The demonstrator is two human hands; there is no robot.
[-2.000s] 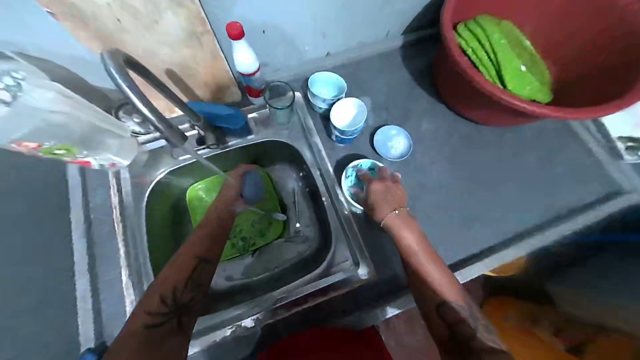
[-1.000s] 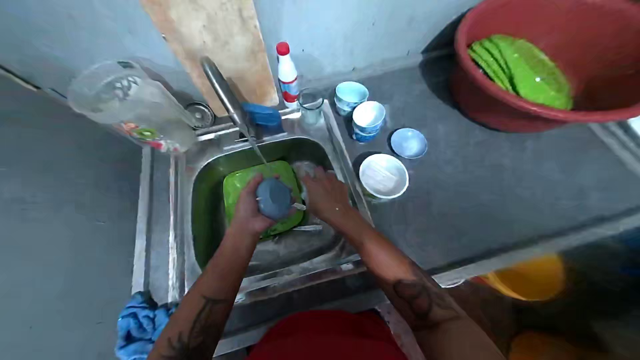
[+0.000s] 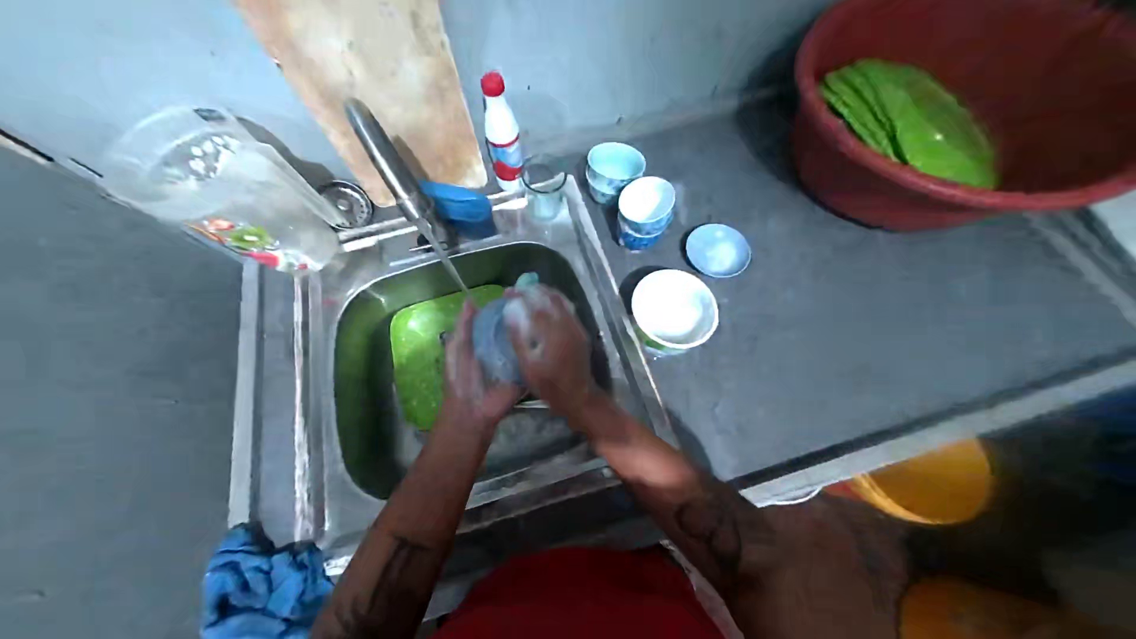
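Over the steel sink (image 3: 355, 461), my left hand (image 3: 470, 373) grips a small blue-grey bowl (image 3: 495, 342) from its left side. My right hand (image 3: 555, 346) presses a sudsy, pale blue-green sponge or cloth (image 3: 527, 282) against the bowl; the fingers cover most of it. Below my hands a green square plate (image 3: 422, 355) lies in the basin. A thin stream of water runs from the faucet (image 3: 390, 164) just behind the bowl. Right of the sink stand a white bowl (image 3: 674, 309), a small blue bowl (image 3: 718, 250) and two short stacks of blue cups (image 3: 646, 204), (image 3: 615, 169).
A red tub (image 3: 887, 191) with green plates (image 3: 923, 124) stands at the right. Behind the sink are a red-capped bottle (image 3: 501, 133), a drinking glass (image 3: 544, 191) and a wooden board (image 3: 373, 71). A clear plastic pitcher (image 3: 257, 204) stands left; a blue cloth (image 3: 266, 586) hangs at the near left.
My right hand has left the white bowl on the counter, where it was two seconds ago, and is now at the blue-grey bowl in my left hand. The view has shifted left.
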